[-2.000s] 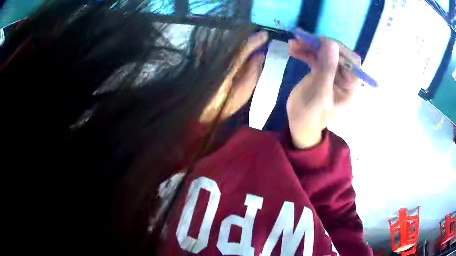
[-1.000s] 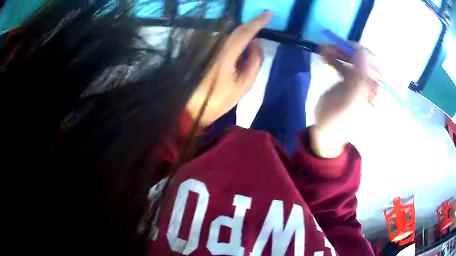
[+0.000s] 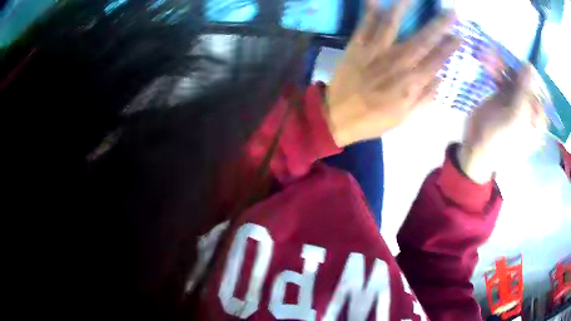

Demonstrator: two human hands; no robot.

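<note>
A white sticker sheet with rows of small dark blue-violet marks lies between my hands at the upper right; its edges are lost in glare. My left hand is palm down with fingers spread, its fingertips over the sheet's left side. I cannot tell if they touch it. My right hand is blurred, right of the sheet, around a slim blue-violet pointed tool whose tip points down right. Pale blue glossy phone-shaped pieces sit in a black tray along the top edge.
Dark hair hides the left side of the view. A maroon top with white letters fills the bottom middle. Red stools or crates stand on the pale floor at the lower right. A green surface shows at the right edge.
My left hand has moved right and spread its fingers. My right hand has moved right with the tool. The marked sheet now shows between them, and the tray appears shifted.
</note>
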